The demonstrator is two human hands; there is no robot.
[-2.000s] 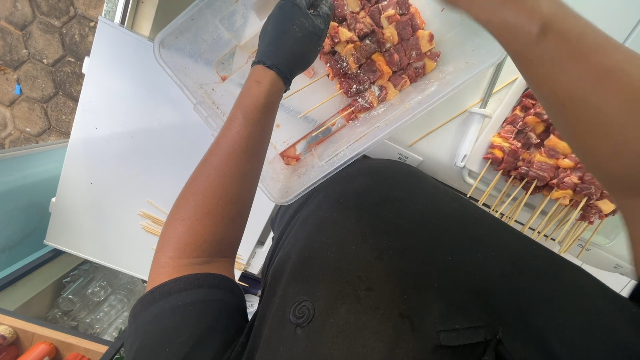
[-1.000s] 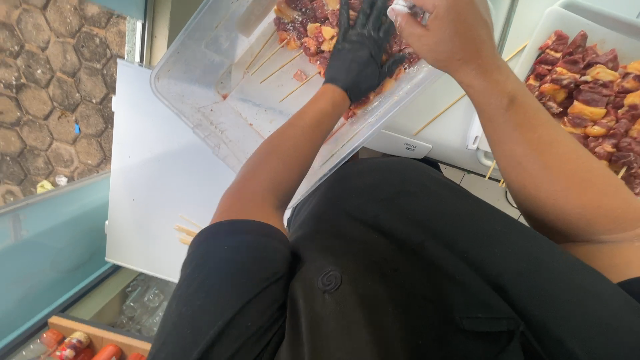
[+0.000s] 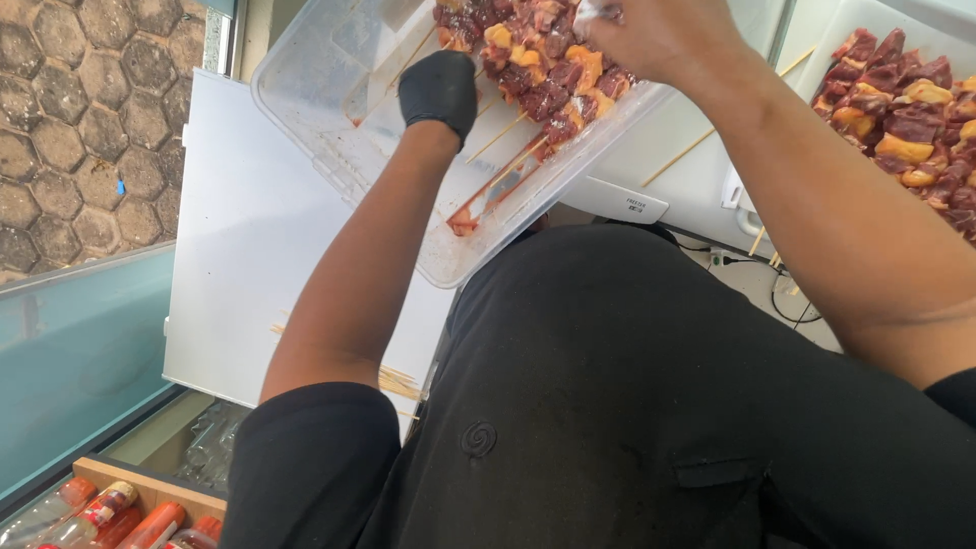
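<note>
My left hand (image 3: 440, 93), in a black glove, is bunched over bare ends of wooden skewers inside a clear plastic tub (image 3: 335, 171); its fingers are hidden, so its grip cannot be told. Skewers of raw red meat and yellow-orange pieces (image 3: 537, 65), dusted with white grains, lie in the tub's upper part. My bare right hand (image 3: 659, 34) is above the right side of this meat, its fingers closed around something small and white that is mostly covered. Reddish liquid (image 3: 463, 221) marks the tub's lower corner. At right, more meat skewers (image 3: 907, 130) are piled in a white tray (image 3: 831, 46).
A single wooden skewer (image 3: 679, 156) lies on the white surface between tub and tray. Loose skewers (image 3: 400, 381) rest on a white panel (image 3: 229, 229) at left. Bottles with red contents (image 3: 152, 526) stand in a wooden-edged box (image 3: 152, 486) at lower left. A cable (image 3: 774, 297) runs over the floor.
My gloved left hand was pressed on the meat one second ago and has moved left to the skewer ends. The right hand remains over the meat.
</note>
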